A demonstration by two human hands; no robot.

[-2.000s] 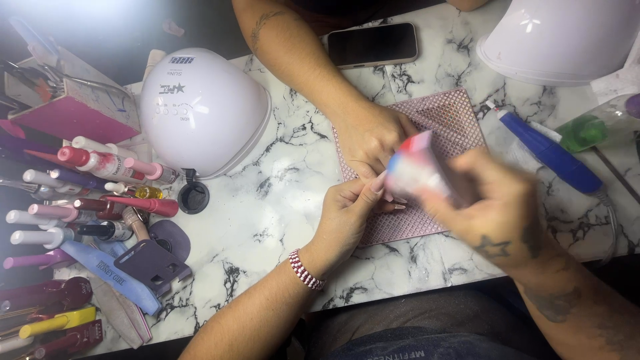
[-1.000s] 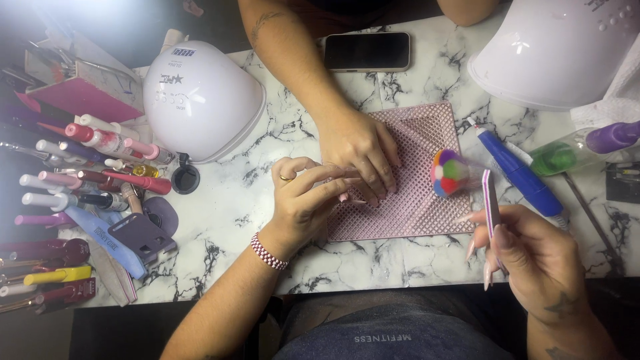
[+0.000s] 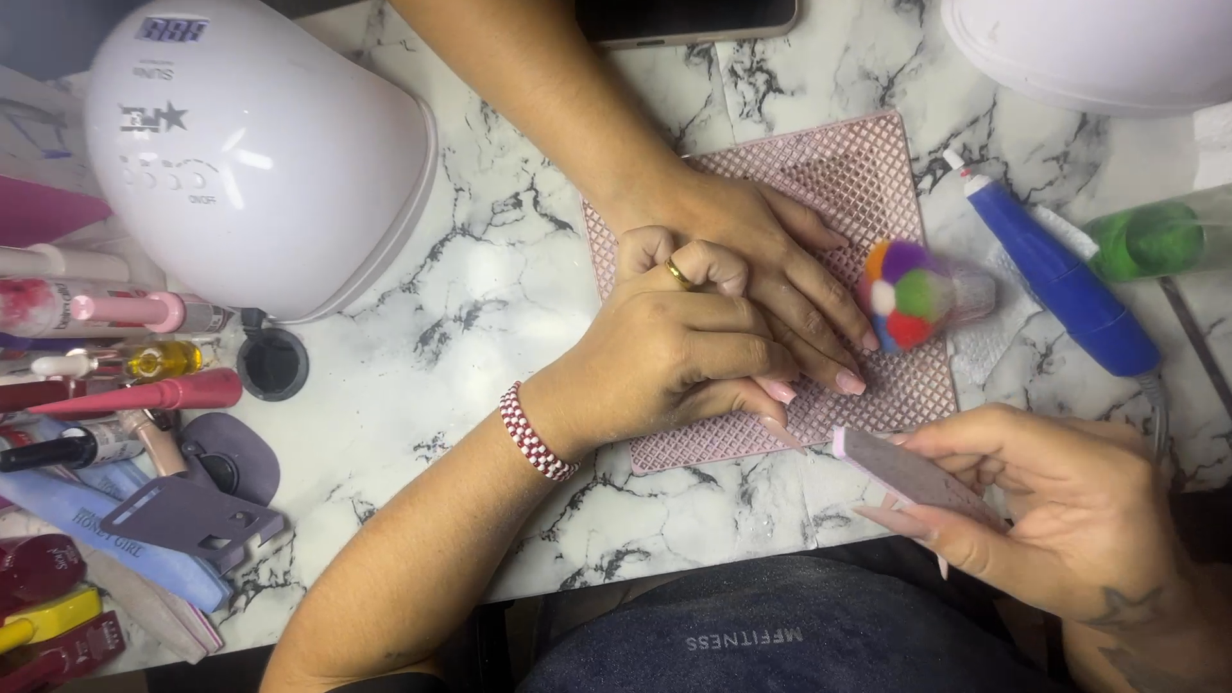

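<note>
My left hand [image 3: 664,346], with a gold ring and a beaded bracelet [image 3: 532,433], is closed around a fingertip of another person's hand [image 3: 760,260]. That hand lies palm down on a pink textured mat [image 3: 693,445]. Between the thumb and fingers of my right hand [image 3: 1039,500] is a nail file [image 3: 914,472], held just right of the mat's lower edge, apart from the other hand. A dust brush with multicoloured bristles [image 3: 905,294] lies at the mat's right side, close to the other person's fingertips.
A white nail lamp [image 3: 260,154] stands at left, above polish bottles [image 3: 130,310] and blue files [image 3: 106,529]. A second lamp [image 3: 1097,48], a blue nail drill [image 3: 1064,274] and a bottle with green liquid [image 3: 1160,236] are at right. A phone [image 3: 688,19] lies at the top.
The brush, in my right hand two seconds ago and near the file one second ago, now lies on the mat. My left hand has closed around the other person's fingertip.
</note>
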